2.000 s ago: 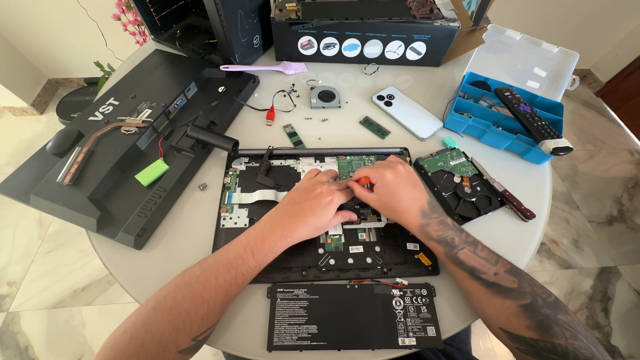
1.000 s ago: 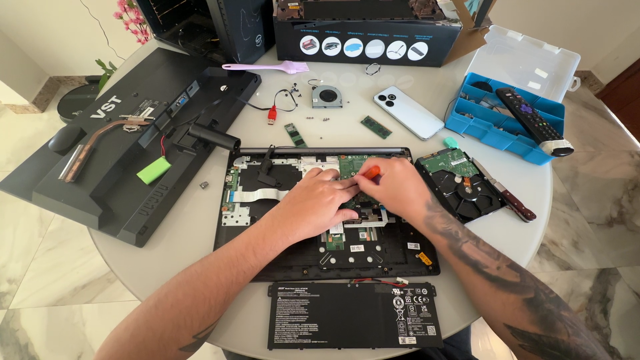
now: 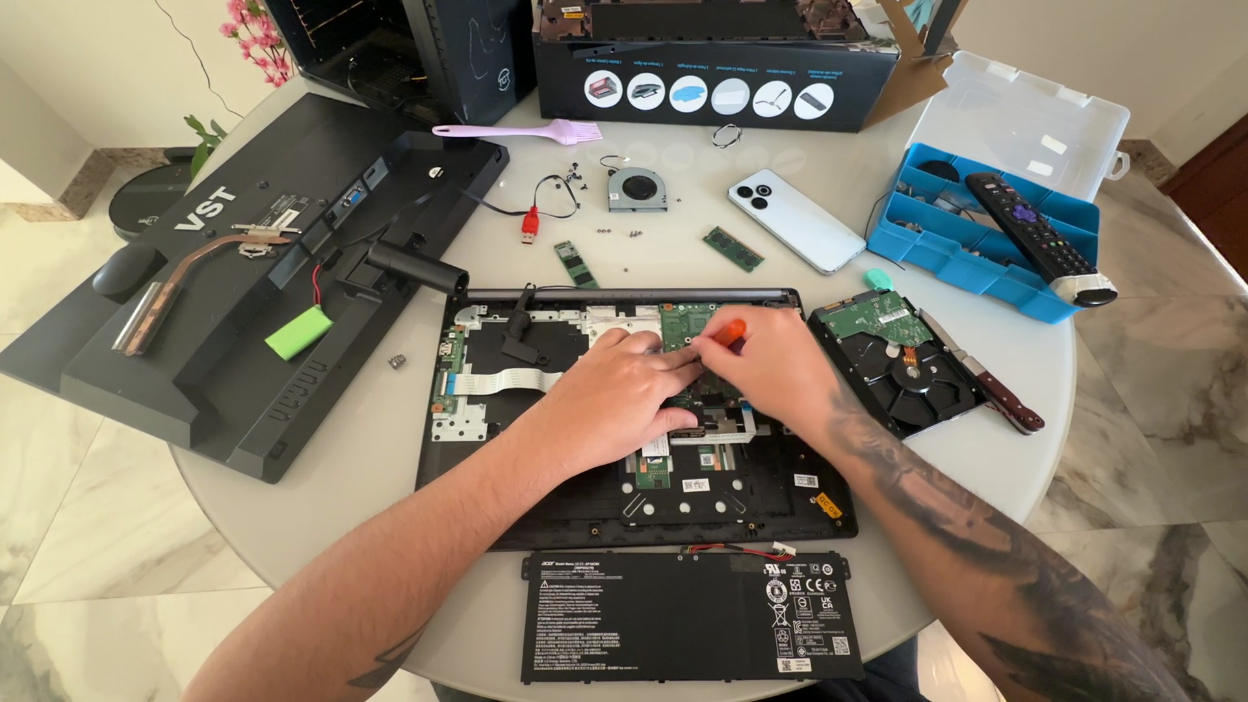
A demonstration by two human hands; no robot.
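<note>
An open laptop base [image 3: 575,487] lies on the round table, its green circuit board [image 3: 682,322] partly covered by my hands. My right hand [image 3: 765,356] is closed on an orange-handled tool [image 3: 731,332], perhaps a screwdriver, over the board; its tip is hidden. My left hand [image 3: 624,395] rests on the laptop, its fingertips against my right hand's; whether it grips anything cannot be told. A white ribbon cable [image 3: 502,382] crosses the left side. Nearest me lies an Acer laptop battery [image 3: 692,616]. Beyond the laptop are a fan [image 3: 637,189], a memory module [image 3: 733,249] and a small green card [image 3: 575,264].
A monitor [image 3: 234,214] lies at left with a copper heat pipe [image 3: 175,283] on it. At right are a hard drive [image 3: 897,366], a knife [image 3: 1004,398], a phone [image 3: 797,220] and a blue organizer [image 3: 975,263] holding a remote [image 3: 1038,237]. A box [image 3: 712,93] stands behind.
My right hand has shifted slightly at the orange-handled tool, which shows at a different tilt. The left hand stays in about the same place on the laptop.
</note>
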